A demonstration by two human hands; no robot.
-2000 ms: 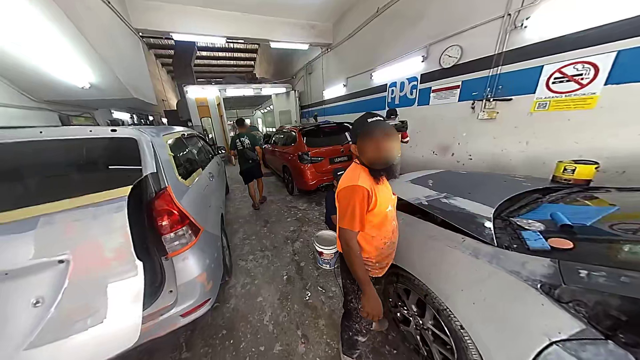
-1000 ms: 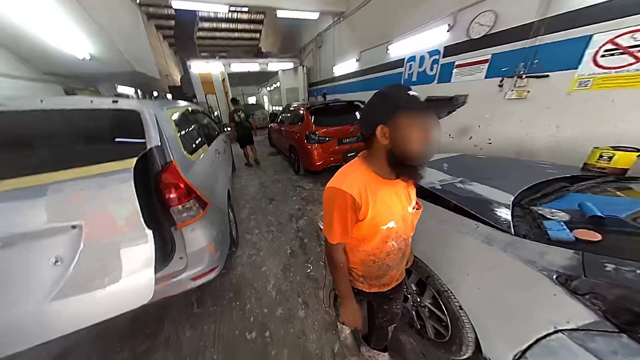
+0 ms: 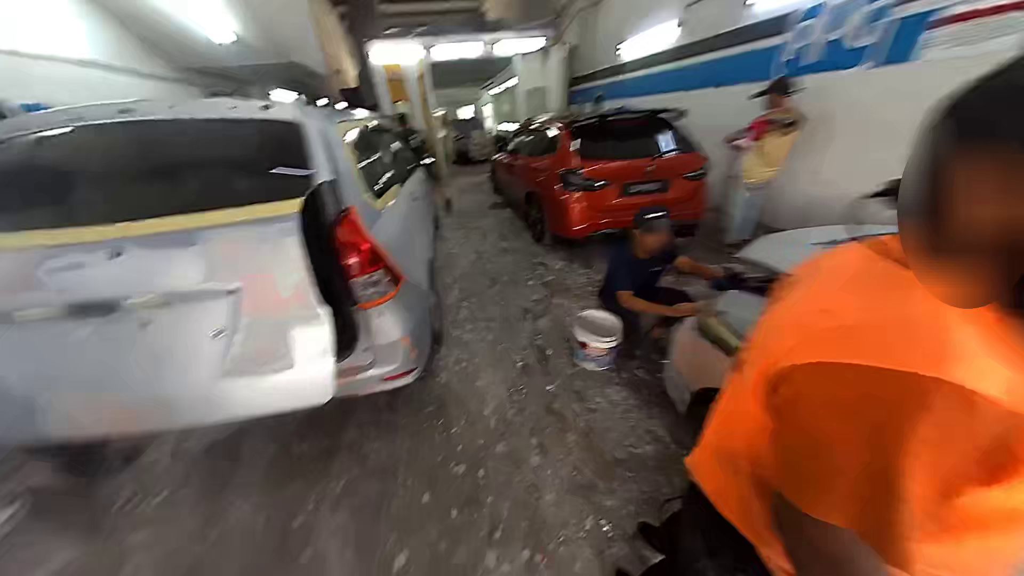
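Neither my left hand nor my right hand is in the head view. Close on the right stands a person in an orange shirt (image 3: pixel 864 376), partly cut off by the frame edge. To the left is a silver car (image 3: pixel 272 336) with patchy, sanded-looking paint on its tailgate, yellow masking tape (image 3: pixel 152 226) below the rear window and a red tail light (image 3: pixel 364 260). Beyond, a person in a dark shirt (image 3: pixel 636 272) crouches with arms stretched to the front of a light-coloured car (image 3: pixel 692 360). A white bucket (image 3: pixel 596 340) stands beside that person.
A red car (image 3: pixel 632 188) is parked further back, its rear toward me. Another person in a cap (image 3: pixel 766 160) stands by the right wall (image 3: pixel 864 136). A stained concrete floor (image 3: pixel 488 448) runs between the cars. The picture is blurred.
The person in orange appears much nearer at the right edge. The crouching person and the person by the wall now show. My view has shifted forward, and the car with the yellow tin has left it.
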